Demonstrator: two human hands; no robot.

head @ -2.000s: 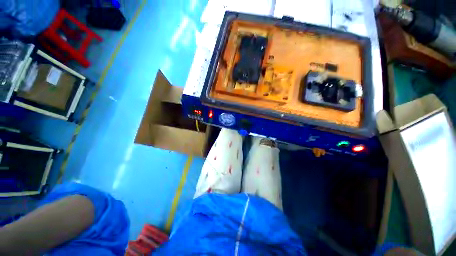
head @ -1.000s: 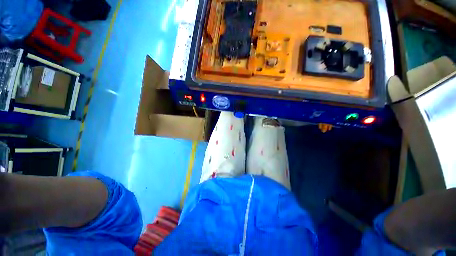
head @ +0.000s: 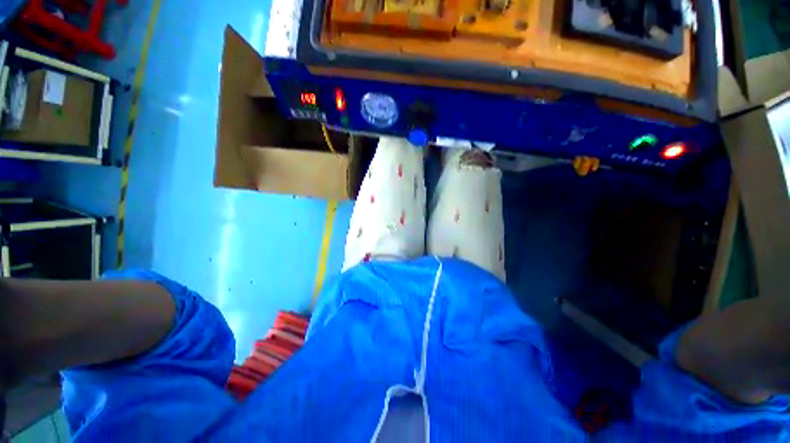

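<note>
The orange-brown fixture plate (head: pixel 554 54) in its dark frame lies on the press at the top of the view, cut off by the upper edge. The black right nest (head: pixel 625 26) sits on its right side. Only the lower part of the left nest's orange base (head: pixel 394 19) shows. The blue front panel (head: pixel 520 121) carries a red display, a dial, and green and red lights. Both my forearms reach out past the left and right edges. Neither of my hands is in the picture.
An open brown carton (head: pixel 294 169) stands on the floor at left. Black racks (head: pixel 56 238) stand at far left, near a red stool (head: pixel 65 26). An open box (head: pixel 762 147) is at right. My legs are under the press, and red striped material (head: pixel 273 350) lies below.
The view has tilted down, so the press has moved up and its plate is now largely cut off. My right forearm has come into view at the right edge.
</note>
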